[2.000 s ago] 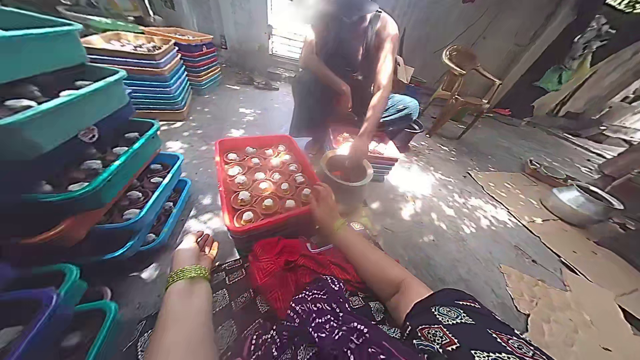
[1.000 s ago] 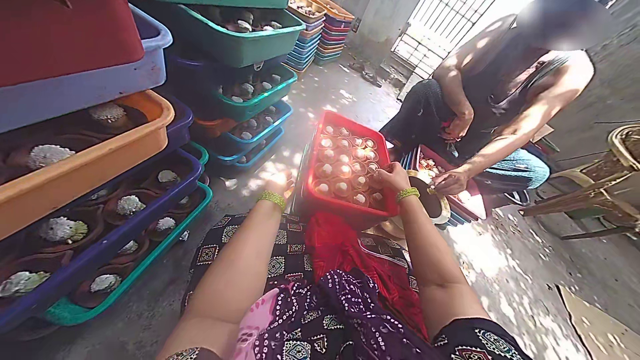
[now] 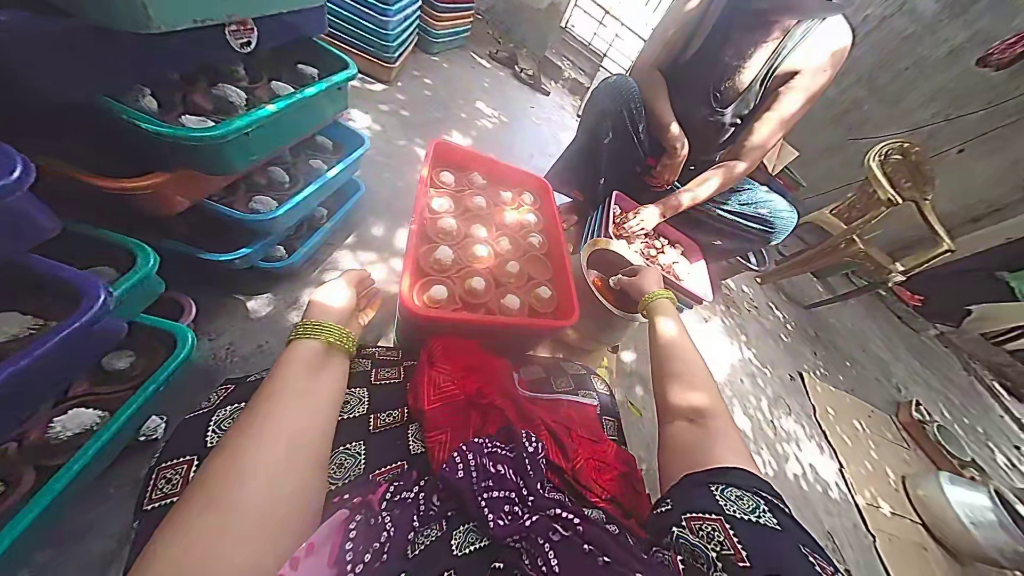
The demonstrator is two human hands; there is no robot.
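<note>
A red plastic tray point(image 3: 490, 318) stands just ahead, holding rows of small round clay cups, most topped with a white lump point(image 3: 444, 256). Left of it, my left hand point(image 3: 346, 300) is palm up with loosely curled fingers and nothing visible in it. My right hand point(image 3: 638, 284) reaches over the rim of a metal bowl point(image 3: 588, 268), its fingertips on a small whitish lump point(image 3: 614, 282). The bowl's dark inside is partly hidden by that hand. Beyond it, a co-worker's hand point(image 3: 640, 220) touches pieces in a pink tray point(image 3: 702, 276).
Stacked trays of filled clay cups, such as a green one point(image 3: 240, 132), rise at the left. A co-worker point(image 3: 712, 104) sits ahead at right. A plastic chair point(image 3: 896, 208), cardboard point(image 3: 856, 432) and a metal pot point(image 3: 960, 508) are on the right.
My right hand has moved from the red tray's right side to the metal bowl. The co-worker's hand has gone from the bowl's edge to the pink tray. The view has swung.
</note>
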